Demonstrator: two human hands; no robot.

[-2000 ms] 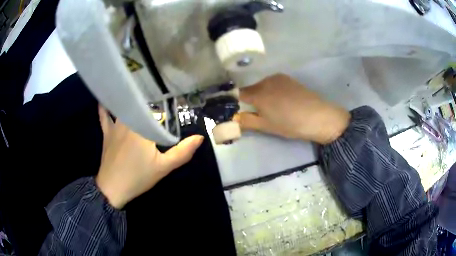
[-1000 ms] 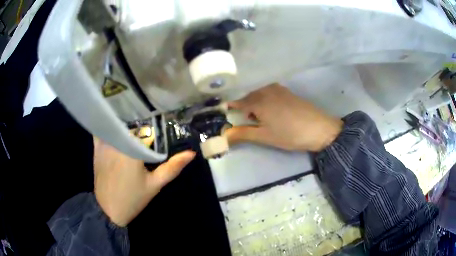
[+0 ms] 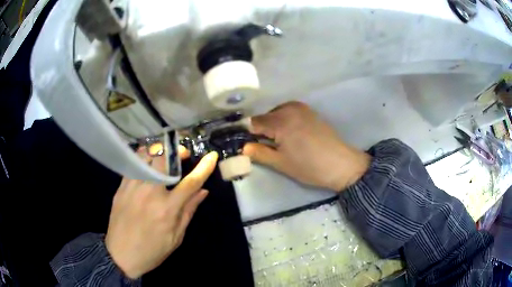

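The black fabric panel (image 3: pixel 216 241) covers the left and lower view and runs under the sewing machine head (image 3: pixel 337 39). My left hand (image 3: pixel 151 218) lies on the cloth below the head, its fingers reaching toward the shiny presser foot area (image 3: pixel 193 147); some fingertips are partly behind the white guard arm. My right hand (image 3: pixel 306 147) is right of the lower black and cream dial (image 3: pixel 234 167). Its fingertips are behind the machine parts, with a bit of dark material between thumb and fingers. Whether it grips this cannot be told. The needle is not clearly visible.
The upper dial (image 3: pixel 231 84) juts from the head. The white machine bed (image 3: pixel 280 193) has a dark gap, then a worn yellowish table edge (image 3: pixel 314 246). Small metal tools (image 3: pixel 477 146) lie at the right. White material shows at the far left.
My left hand has turned, and its fingers now reach up to the presser foot area. My right hand has shifted slightly left and down. The view has moved, so the machine head sits further left.
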